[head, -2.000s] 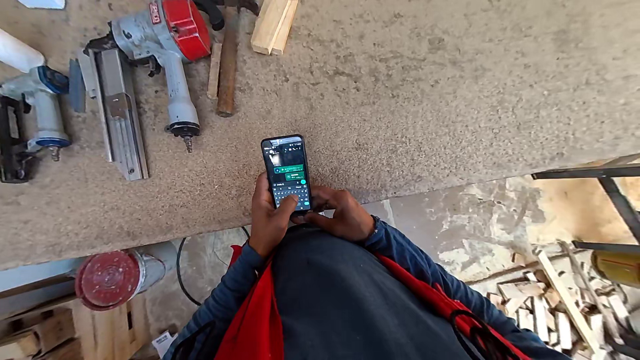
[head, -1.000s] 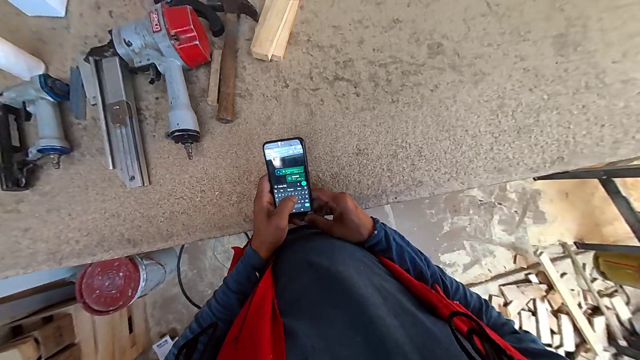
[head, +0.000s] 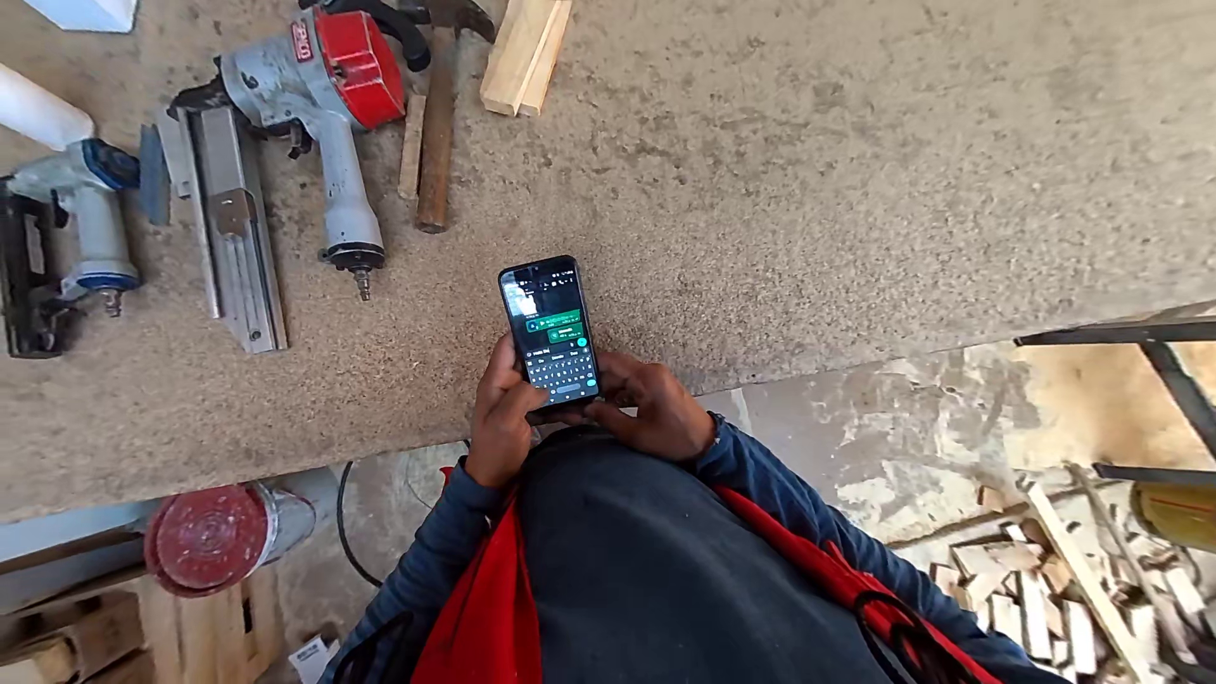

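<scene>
A smartphone (head: 551,332) with a lit chat screen and keyboard is held over the near edge of the particleboard bench top (head: 760,209). My left hand (head: 503,418) grips its left side, with the thumb at the lower left of the keyboard. Around the phone's lower right side and bottom edge are the fingers of my right hand (head: 655,404). Beyond the phone, to the left, lie a grey and red pneumatic nailer (head: 332,104), a hammer with a wooden handle (head: 437,142) and a thin wood strip (head: 412,147).
A smaller pneumatic nailer (head: 95,209) lies at far left. Wooden pieces (head: 525,57) sit at the bench's back. Below are a bucket with a red lid (head: 204,540), a black hose (head: 344,522), a dark metal frame (head: 1173,380) and a pile of wood offcuts (head: 1035,589).
My left thumb has shifted from the middle of the phone's keyboard to its lower left. Both hands still hold the phone in about the same place.
</scene>
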